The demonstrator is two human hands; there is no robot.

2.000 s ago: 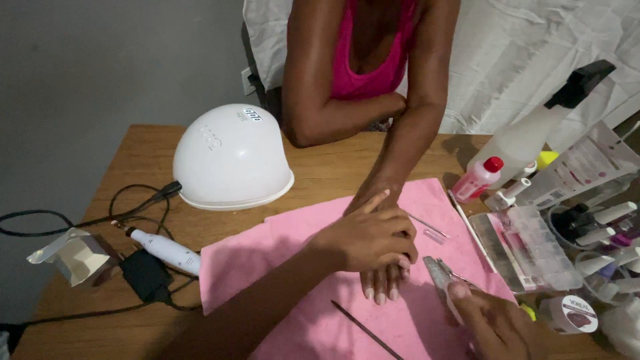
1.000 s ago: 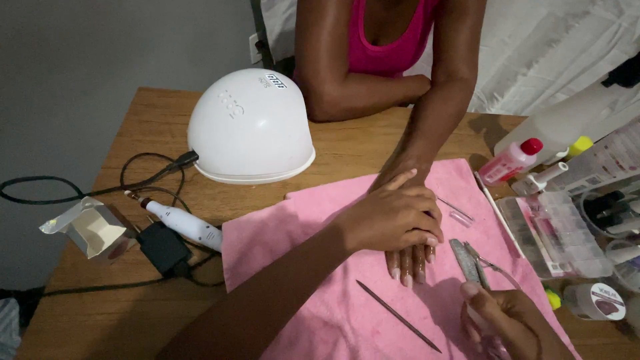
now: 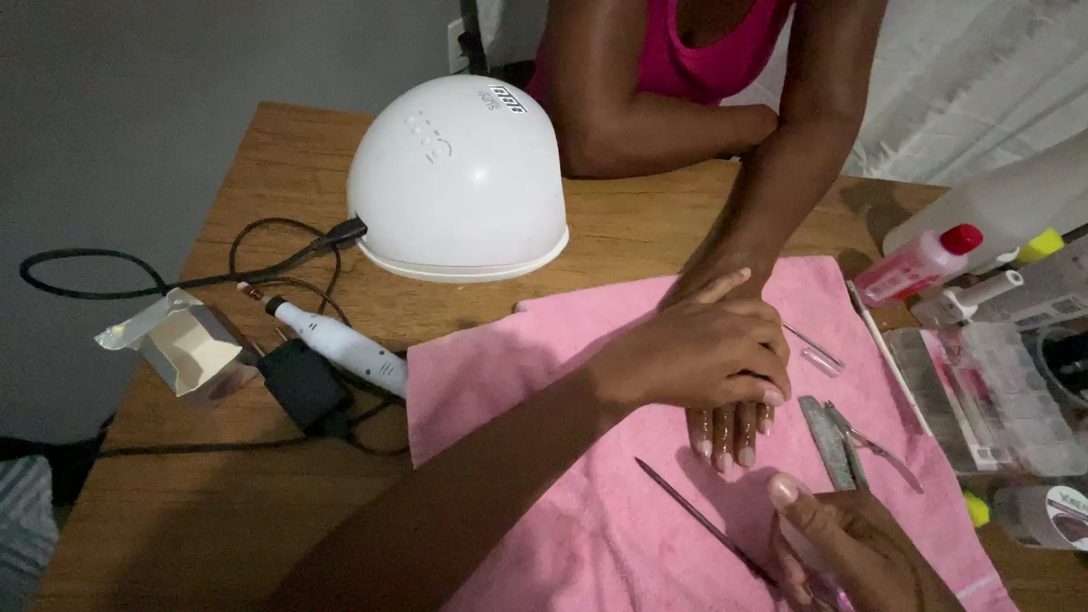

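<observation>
My left hand [image 3: 714, 353] lies across the back of another person's hand [image 3: 722, 429], its fingers curled over it; that hand's fingertips show below, with wet-looking, shiny fingers. At the lower right is my right hand [image 3: 858, 544], thumb raised, a little below those fingertips. A shiny pinkish-purple thing [image 3: 829, 589] shows under its fingers; whether it is gripped is unclear. A dark, thin pointed tool [image 3: 701, 518] rests on the pink towel [image 3: 544, 527] between my arms. A grey nail file [image 3: 824, 442] and metal cuticle nippers [image 3: 875, 446] lie beyond my right thumb.
A white dome nail lamp [image 3: 459, 187] stands at the back. To its left are cables, a black power adapter [image 3: 304, 387], a white nail drill handpiece [image 3: 344, 347] and an opened small box [image 3: 183, 344]. Bottles, a clear divided case [image 3: 1011, 408] and a jar [image 3: 1041, 516] crowd the right.
My right hand has come closer to the other person's fingertips, away from the nail file. My left hand stays over the other person's hand. The view has shifted slightly.
</observation>
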